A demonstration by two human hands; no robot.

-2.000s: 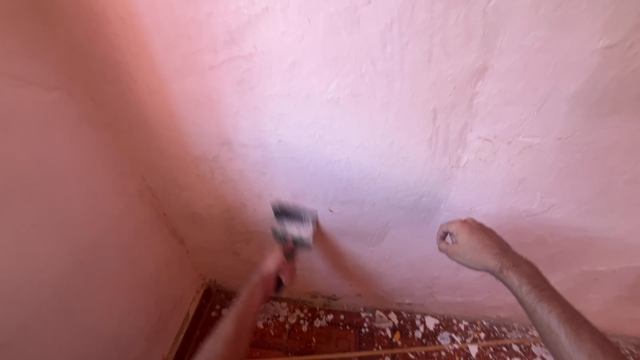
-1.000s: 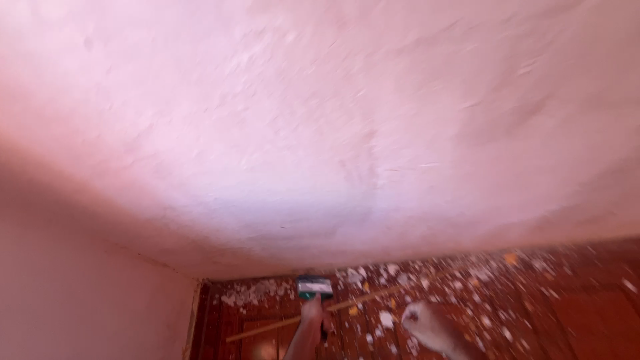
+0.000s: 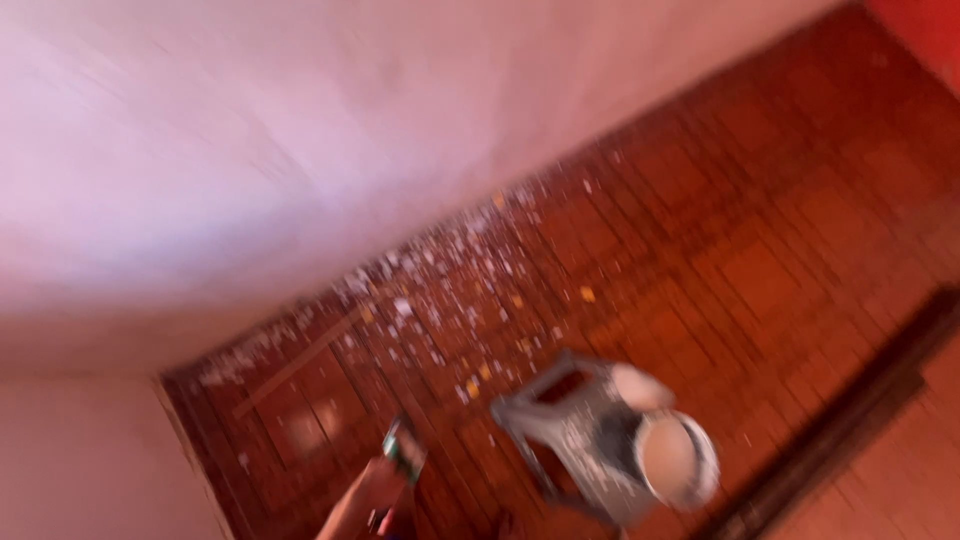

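Note:
Near the bottom edge, my left hand [image 3: 379, 484] is closed around a broad scraper [image 3: 405, 450] with a pale blade and green edging, held above the floor. To its right stands a grey plastic step stool [image 3: 592, 442], spattered with white. A round white tub [image 3: 679, 457] with peach-coloured contents sits at the stool's right end. Beside the tub is a blurred pale pink object [image 3: 641, 386] whose kind I cannot tell. I do not make out my right hand. Motion blurs the whole view.
A pink plastered wall [image 3: 337, 127] meets the red-brown wooden floor [image 3: 712, 225]. White and yellowish flakes [image 3: 450, 277] lie along its foot. A thin wooden strip [image 3: 300, 360] rests among them. A dark beam-like edge [image 3: 832, 420] crosses the lower right.
The view has swung right and down, bringing the stool and tub into sight. The scraper, against the wall two seconds ago, is now away from it. My right hand is no longer distinguishable.

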